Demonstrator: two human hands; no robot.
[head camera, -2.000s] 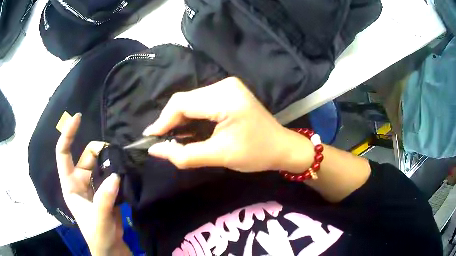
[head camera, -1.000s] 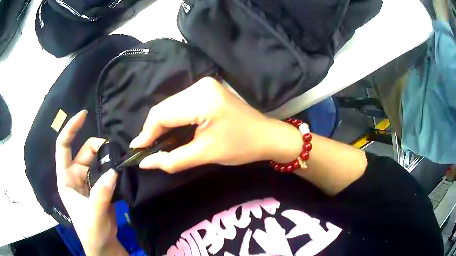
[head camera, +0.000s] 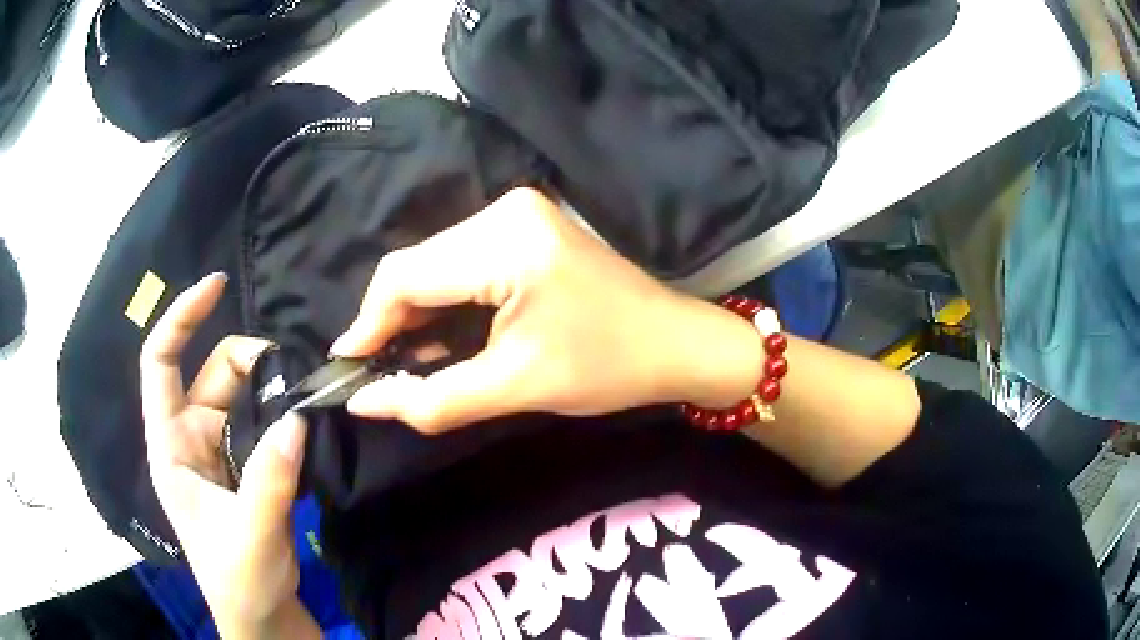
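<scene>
My left hand (head camera: 219, 456) pinches the black seam edge at the lower left of the pocket between thumb and bent finger, with its index finger raised. My right hand (head camera: 525, 325), with a red bead bracelet, holds the small thread snips (head camera: 335, 379) between thumb and finger. The blade tips point left and lie at the pinched edge, just above my left thumb. The black front pocket (head camera: 363, 225) has a silver zip end at its top. It lies on the black bag panel (head camera: 138, 363), which bears a yellow sticker (head camera: 145, 298). The tips partly merge with the dark fabric.
More black bag pieces (head camera: 675, 113) lie at the far side of the white table (head camera: 988, 100), some with silver zips. A blue item (head camera: 320, 588) is below the table's near edge. A person's light blue clothing (head camera: 1088, 250) shows at the right.
Both hands and the bag piece have shifted slightly left since the first frame. The snips' blades have tilted downward and now reach closer to my left thumb; the sticker is no longer touched by my fingertip.
</scene>
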